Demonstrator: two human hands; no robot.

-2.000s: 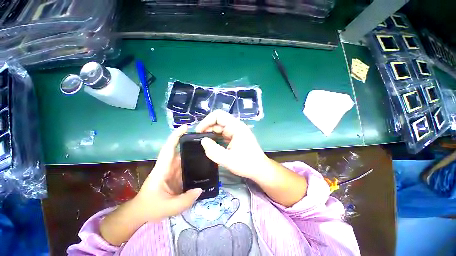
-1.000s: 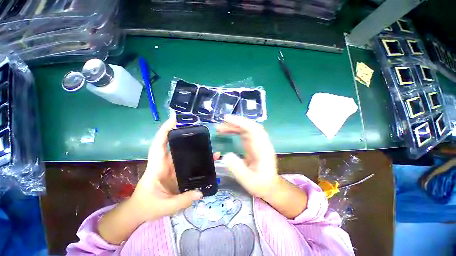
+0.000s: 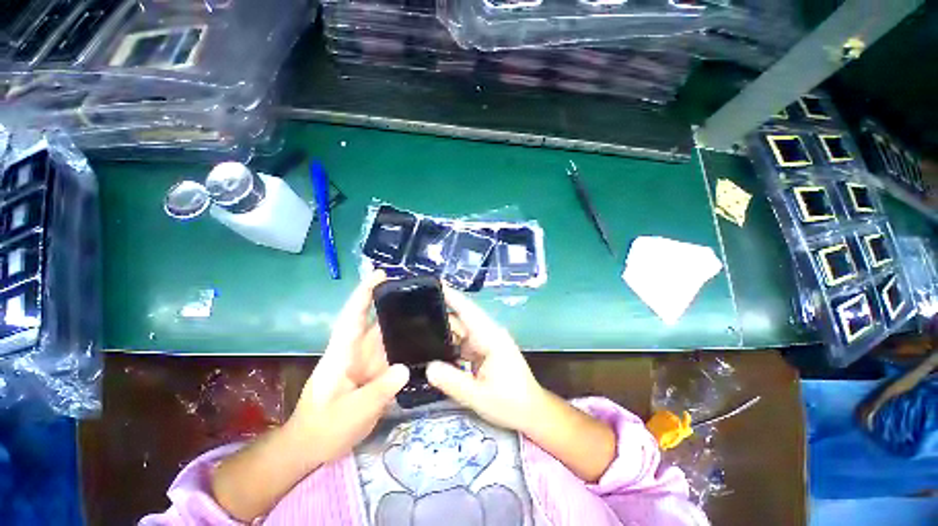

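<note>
A black palm-sized device front (image 3: 416, 324) is held upright above the lap, glossy side up. My left hand (image 3: 355, 375) grips its left side, with the thumb on the lower end. My right hand (image 3: 483, 370) grips its right side, with the thumb also near the lower end. The fingers under the device are hidden. Behind it, a short clear blister tray (image 3: 530, 269) with several dark parts lies on the green bench.
A white pump bottle (image 3: 269, 213) and blue marker pen (image 3: 325, 221) stand left of the tray. Tweezers (image 3: 589, 209), a white cloth (image 3: 671, 275) and a long tray of gold-framed parts (image 3: 823, 231) lie right. An orange-handled tool (image 3: 670, 428) is near the lap. Blister trays (image 3: 154, 62) are stacked behind.
My right hand, earlier off the device with blurred fingers, has closed on its right side. The device has moved slightly right. The view has shifted, showing more of the rear trays.
</note>
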